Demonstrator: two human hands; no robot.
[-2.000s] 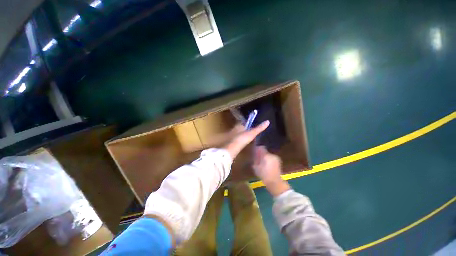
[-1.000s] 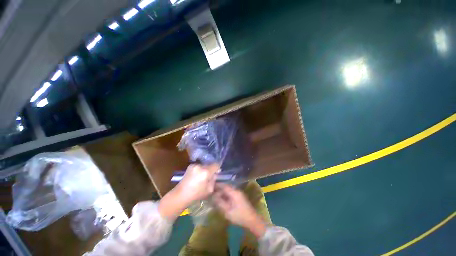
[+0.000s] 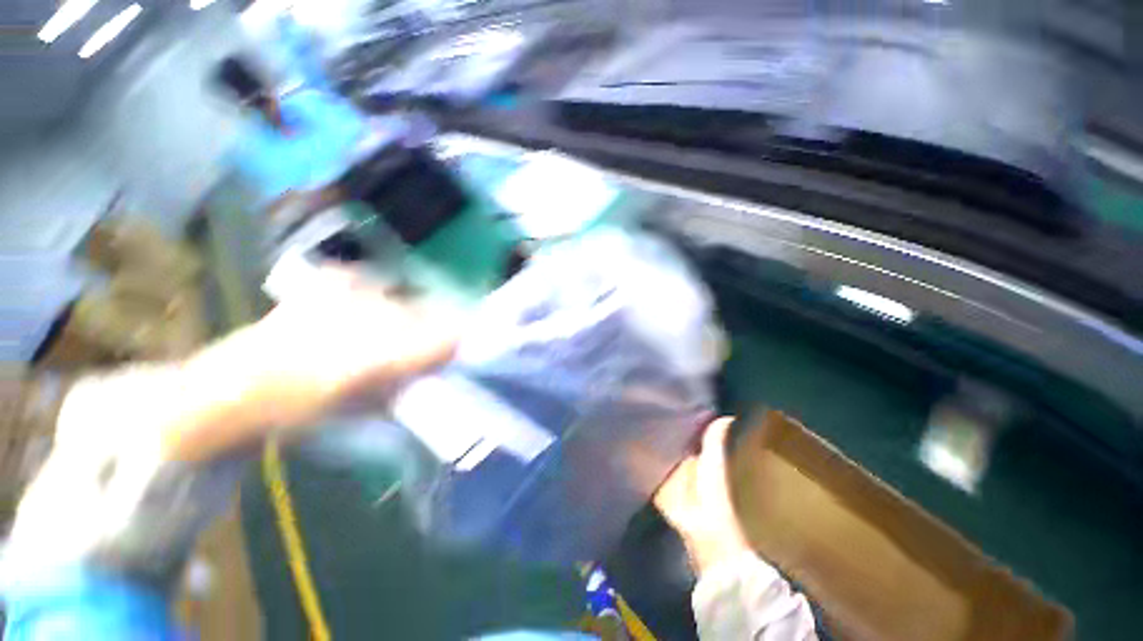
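Observation:
The frame is strongly blurred. A large clear plastic bag [image 3: 602, 313] with a dark flat panel [image 3: 539, 463] inside, apparently a bagged cover, hangs in front of me, tilted. My right hand [image 3: 708, 495] grips its lower right edge, thumb on the near side. My left hand [image 3: 376, 357] reaches in from the left to the bag's left edge; its fingers are smeared, and whether they grip is unclear. A white flat piece [image 3: 470, 420] shows just below the left fingertips, possibly label strips.
An open brown carton [image 3: 877, 545] stands on the green floor at lower right. Behind the bag is a green-topped bench [image 3: 464, 257] with a black panel [image 3: 407, 194]. A person in blue [image 3: 301, 138] is at upper left. The conveyor line [image 3: 877, 244] runs across the upper right.
The view has swung up from the carton towards the bench. The bagged panel has come up out of the carton, and my hands have moved apart.

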